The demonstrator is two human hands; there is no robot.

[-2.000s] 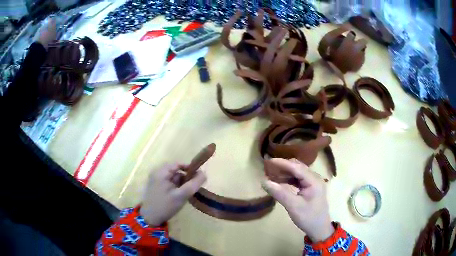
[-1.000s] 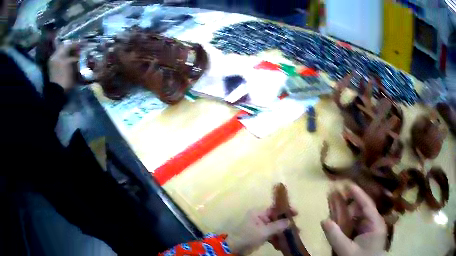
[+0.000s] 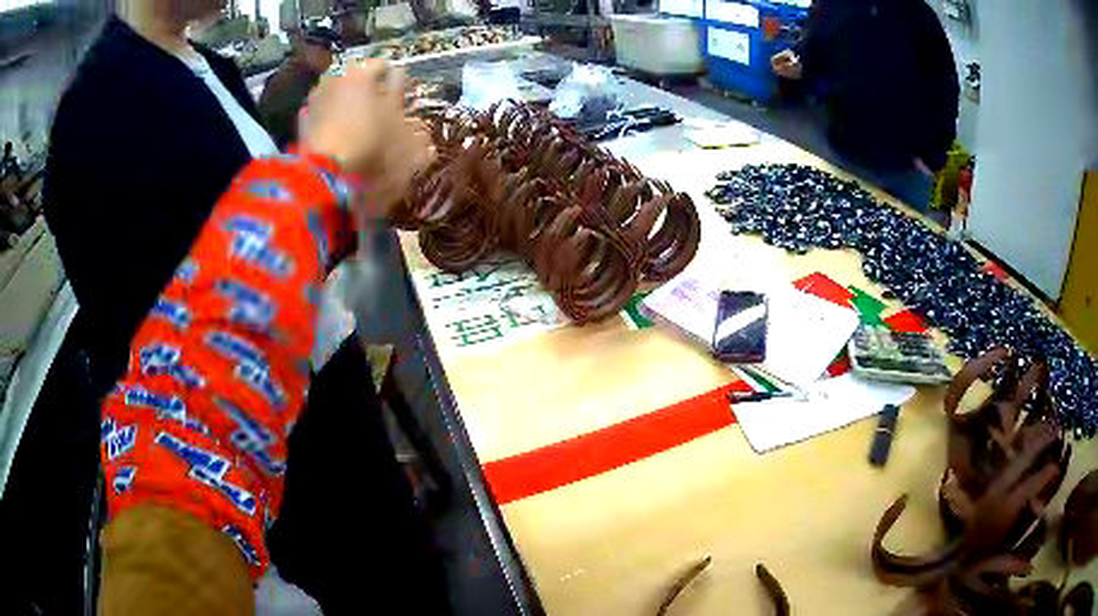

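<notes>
My left hand [image 3: 367, 132] is blurred, stretched out at the upper left in front of the near end of the stacked headbands [image 3: 578, 241]. Whether it holds or touches one cannot be told. The stack is several dense rows of brown loops. My right hand is not in view. Two tips of a brown headband [image 3: 774, 590] show at the bottom edge; its rest is cut off. A loose headband pile [image 3: 999, 481] lies at the right.
A phone [image 3: 741, 326] lies on white paper [image 3: 809, 415] near a pen [image 3: 759, 396], a calculator [image 3: 899, 356] and a small black block [image 3: 884, 434]. A shiny dark heap [image 3: 915, 271] spreads behind. A person in dark clothes [image 3: 145, 181] stands left, another [image 3: 879, 84] beyond the table.
The view has swung left. My left hand has moved from the headband at the front up to the stack. My right hand has left the picture.
</notes>
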